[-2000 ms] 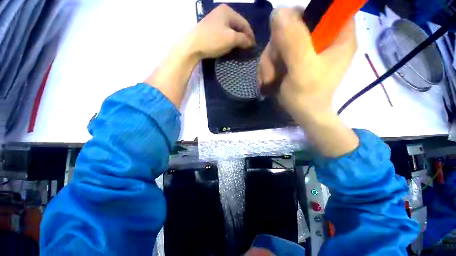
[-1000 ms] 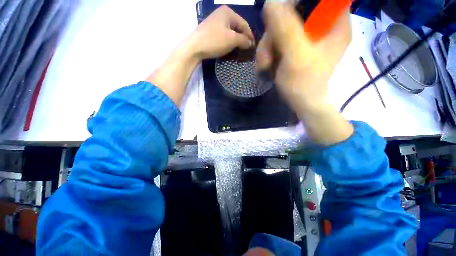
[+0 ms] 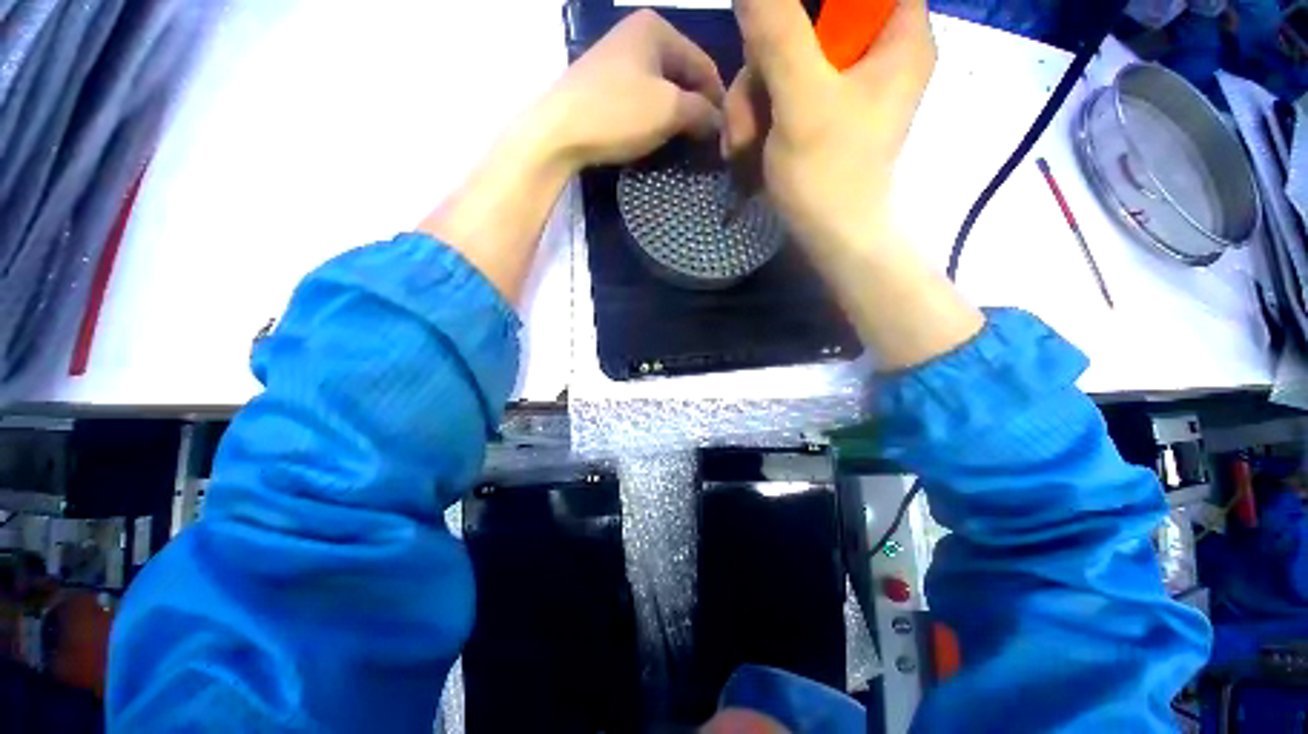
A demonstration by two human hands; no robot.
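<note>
A flat black panel unit (image 3: 717,327) lies on the white bench. A round dish with a dotted grey face (image 3: 696,227) sits on it. My left hand (image 3: 643,95) is over the dish's upper edge with the fingertips pinched together; whether they hold anything is hidden. My right hand (image 3: 832,129) is closed around the orange electric screwdriver (image 3: 852,29), beside my left fingertips. The tool's top is cut off by the picture's upper edge, and its tip is not clear.
Bubble wrap (image 3: 717,422) hangs over the bench's front edge. Two black panels (image 3: 552,609) stand below it. A round metal sieve (image 3: 1169,165) and a slim red tool (image 3: 1073,227) lie right. Grey sleeves (image 3: 72,158) are stacked left. A black cord (image 3: 1004,169) crosses the right side.
My right hand has moved left and up with the screwdriver, closer to my left fingertips. The cord has shifted left. My left hand has stayed nearly still.
</note>
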